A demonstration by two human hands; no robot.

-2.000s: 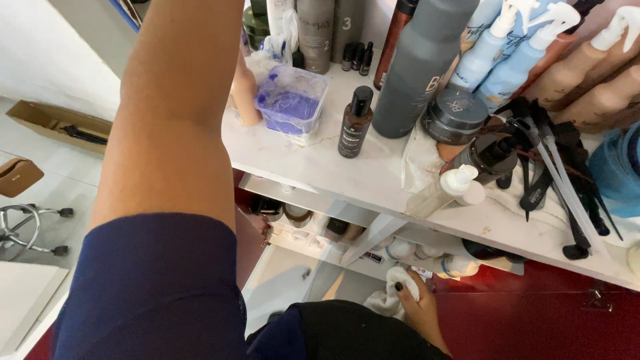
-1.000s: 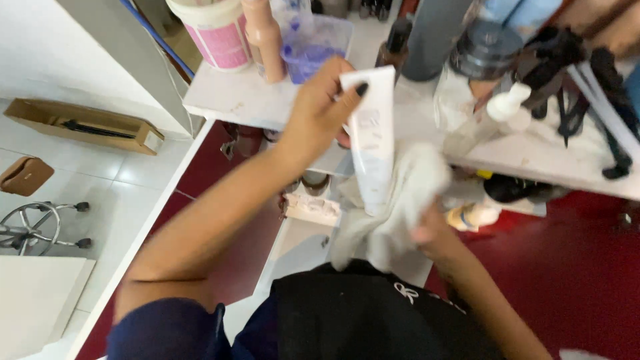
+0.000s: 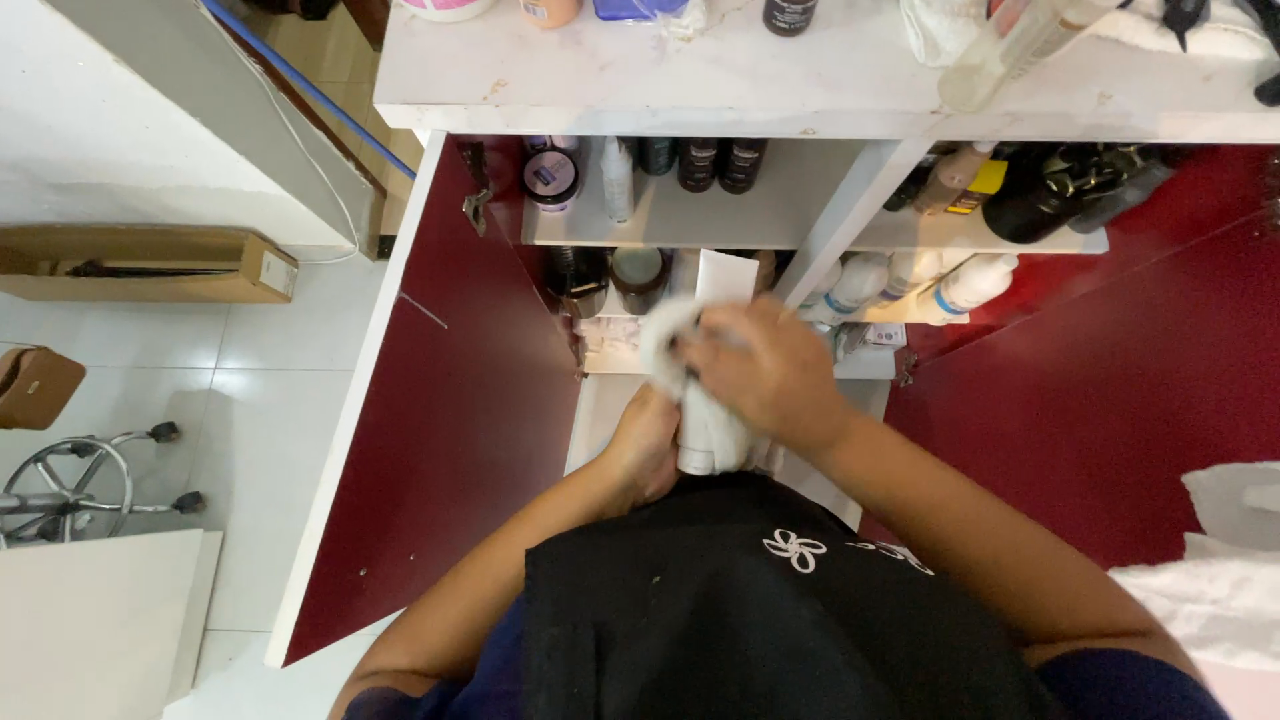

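Observation:
Low in front of my chest, my left hand is closed around the lower part of a white squeeze tube, whose flat end points up toward the cabinet. A white cloth wraps over the tube's middle. My right hand grips the cloth against the tube and is slightly blurred. The cloth and both hands hide much of the tube. Behind them stands the cabinet, its shelves holding jars and bottles.
A red cabinet door stands open at left, another at right. Above is the white countertop with a clear bottle near its edge. A cardboard box and a wheeled chair base are on the floor at left.
The left hand has come down from the countertop with the white tube, now low before my chest. The right hand has brought the cloth up over the tube. The view has tilted down.

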